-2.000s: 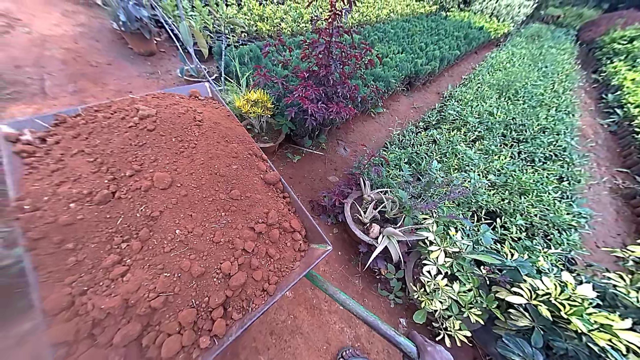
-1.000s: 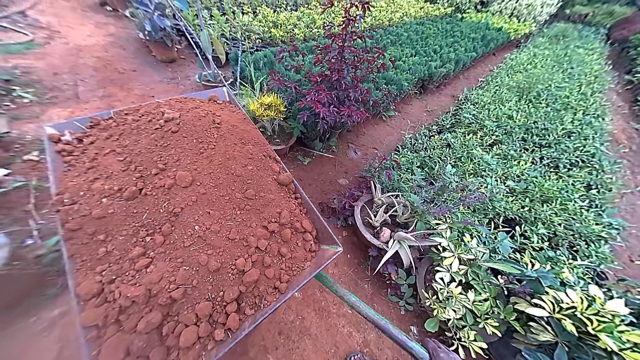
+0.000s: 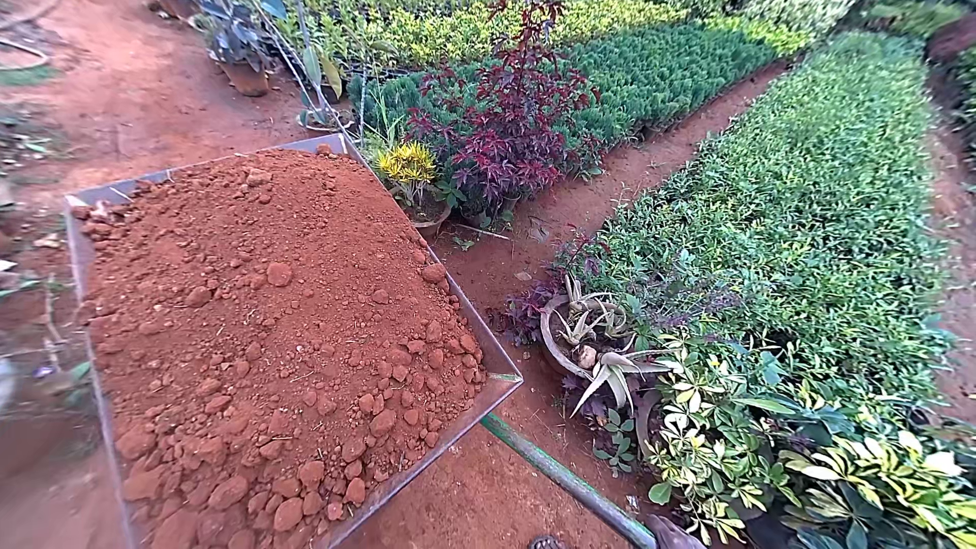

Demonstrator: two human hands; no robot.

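My right hand shows only in part at the bottom edge, closed around the end of a green metal handle. That handle runs up and left to the near right corner of a wheelbarrow's metal tray. Red soil with many clods is heaped in the tray, close to the rim and over it in places. My left hand is out of view, and so is any second handle.
Right of the tray stands a round pot with a pale succulent, beside variegated shrubs. A yellow-leaved potted plant and a dark red shrub stand near the tray's far side. A red dirt path runs between planted beds.
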